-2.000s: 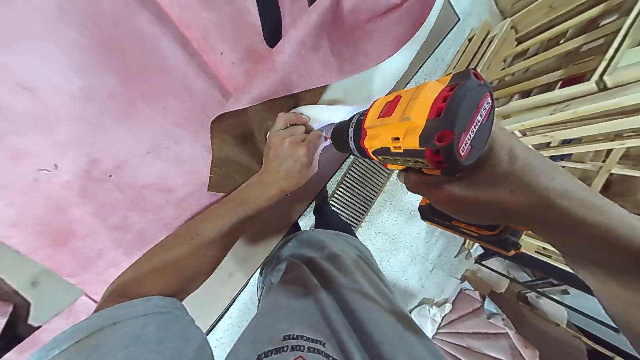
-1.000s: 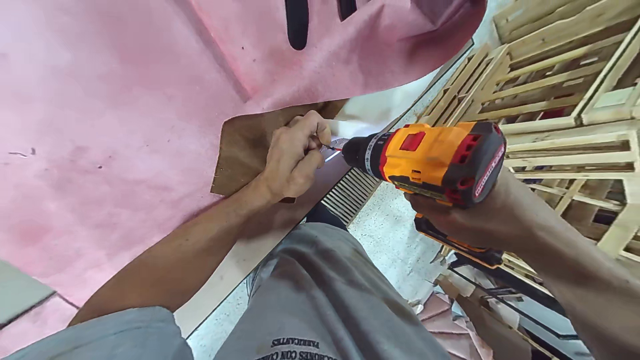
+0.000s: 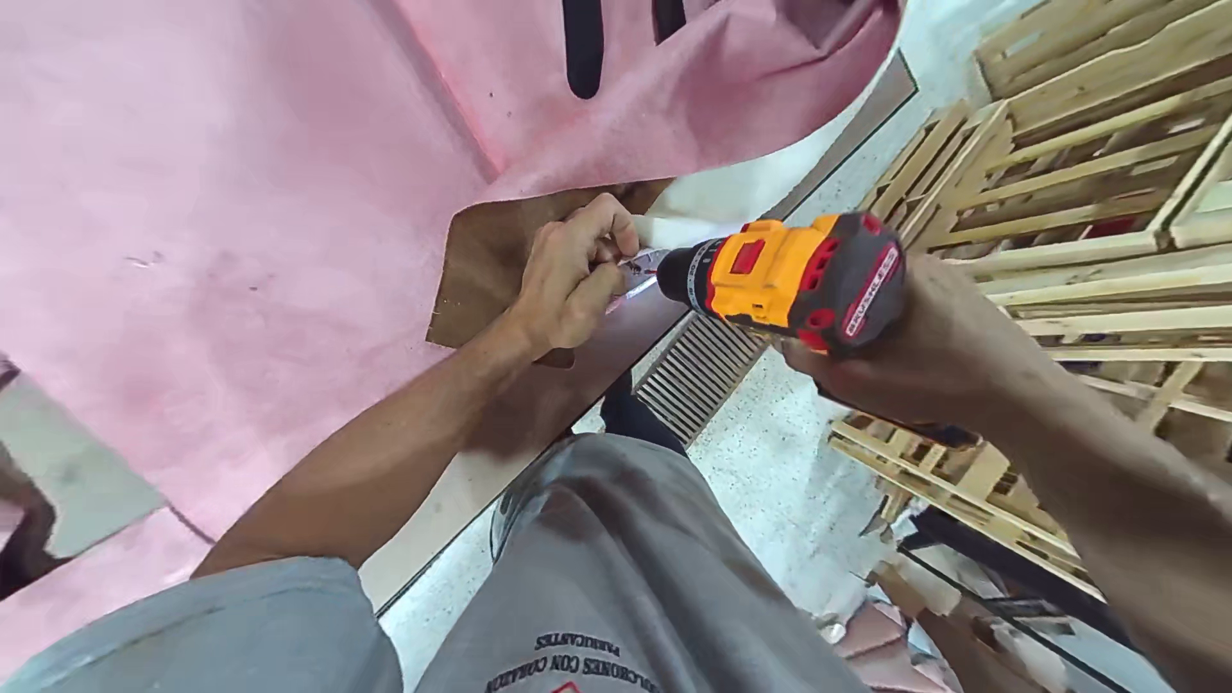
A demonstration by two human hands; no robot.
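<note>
My right hand (image 3: 847,356) grips an orange and black cordless drill (image 3: 770,274), its chuck pointing left at my left hand. The drill's light shines on the spot between them. My left hand (image 3: 577,274) has its thumb and fingers pinched close to the drill's tip, around something too small to make out. Beneath the left hand lies a dark brown piece of sheet material (image 3: 472,260), partly under a large pink leather-like sheet (image 3: 289,192) spread over the work table (image 3: 433,529). Two dark elongated shapes (image 3: 583,48) show at the top of the pink sheet.
Wooden slatted frames or pallets (image 3: 1107,212) are stacked on the right. A floor grate (image 3: 698,375) lies below the table's edge, near my legs. Pink scraps (image 3: 876,645) and cardboard lie at the lower right. At the far left is a dark shape, not clear.
The drill in my right hand has tilted slightly and stays by my left fingers, which have shifted from flatter on the brown piece to a raised pinch. The view has moved slightly.
</note>
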